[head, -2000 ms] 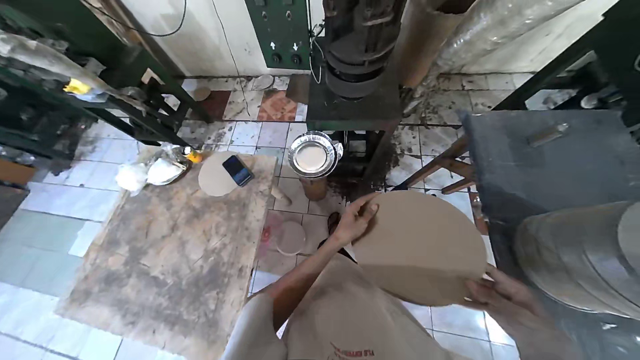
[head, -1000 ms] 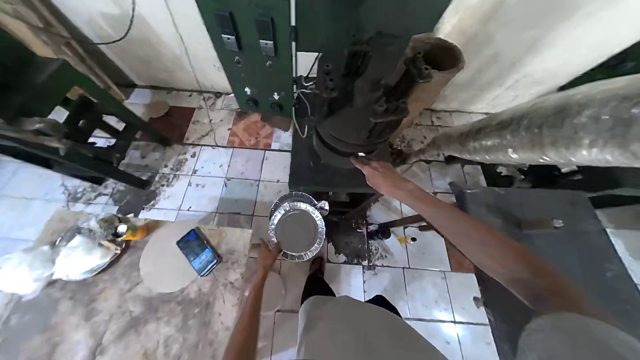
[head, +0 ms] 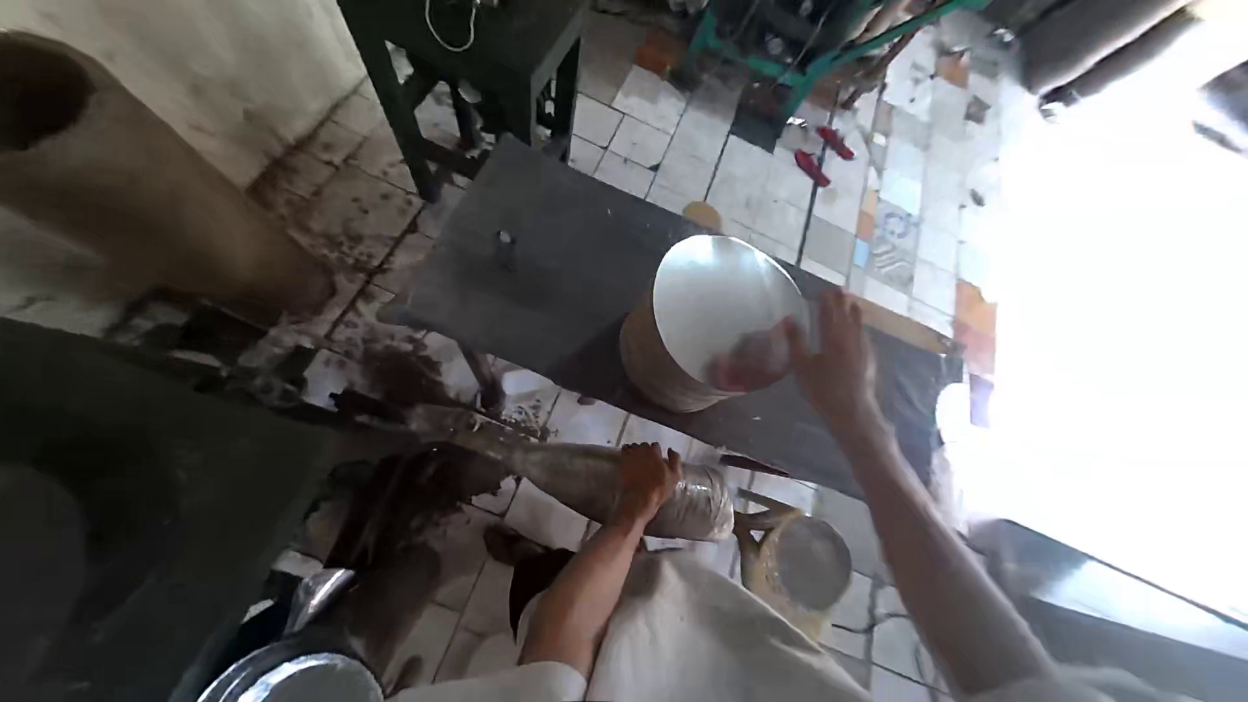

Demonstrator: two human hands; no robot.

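Observation:
My left hand (head: 648,480) rests around a long plastic-wrapped tube (head: 575,478) that lies low in front of my body. My right hand (head: 831,351), blurred, is raised with its fingers apart at the right rim of a stack of round boards or discs (head: 673,366); the top disc (head: 717,302) is pale and shiny. A reddish blur shows on the lower right of that disc. The stack stands on a dark tabletop (head: 546,263).
A metal pan (head: 312,680) is at the lower left, beside a dark machine table (head: 146,507). A round-topped stool (head: 809,565) stands by my right side. A large brown pipe (head: 156,195) leans at the left. Red sandals (head: 811,168) lie on the tiles.
The view has swung right, to the dark table. My left hand has left the foil-like pan for the wrapped tube; my right hand has left the machine and is at the stack.

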